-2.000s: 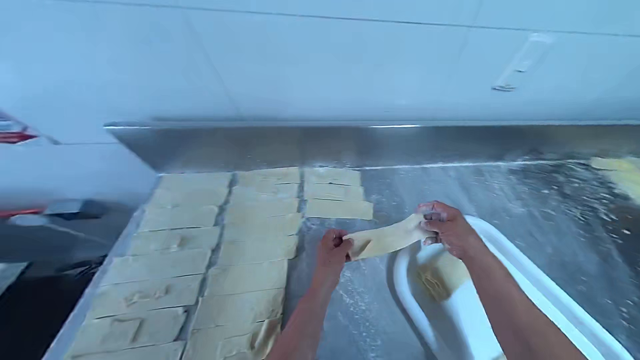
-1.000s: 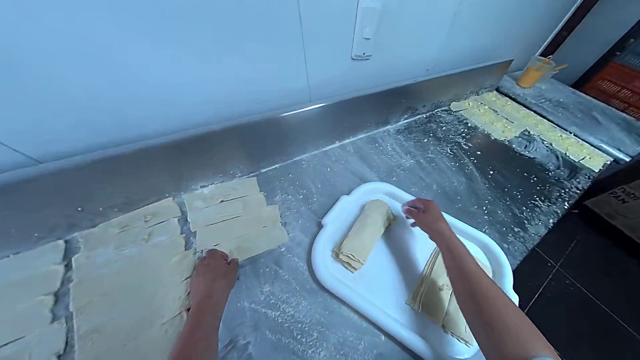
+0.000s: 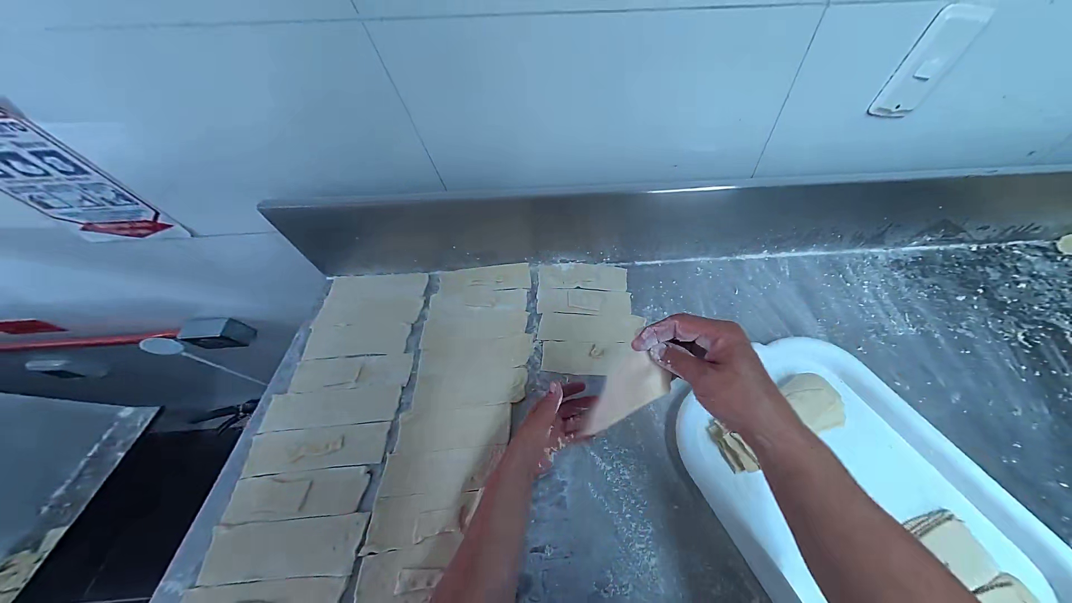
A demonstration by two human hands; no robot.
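Between my two hands hangs a thin rectangular dough sheet (image 3: pixel 628 387), tilted above the floured metal table. My right hand (image 3: pixel 703 356) pinches its upper right corner between thumb and fingers. Fingers spread, my left hand (image 3: pixel 557 423) is at the sheet's lower left edge; whether it grips the edge is unclear. Flat dough pieces lie in three columns on the left: a left column (image 3: pixel 327 410), a middle column (image 3: pixel 469 360) and a short right column (image 3: pixel 584 318). To the right, a white plastic tray (image 3: pixel 875 469) holds a stack of folded dough sheets (image 3: pixel 812 402) and more dough pieces (image 3: pixel 950 544) lower down.
A metal backsplash (image 3: pixel 519 230) runs along the wall behind the table. Loose flour (image 3: pixel 988 293) is scattered at the right. The table's left edge drops toward a dark floor (image 3: pixel 159 502). A wall fixture (image 3: pixel 930 59) and a printed sign (image 3: pixel 75 176) are on the wall.
One second ago my right hand was over the tray and my left hand was at the short column; now a dough sheet is held beside that column. The view has swung left.
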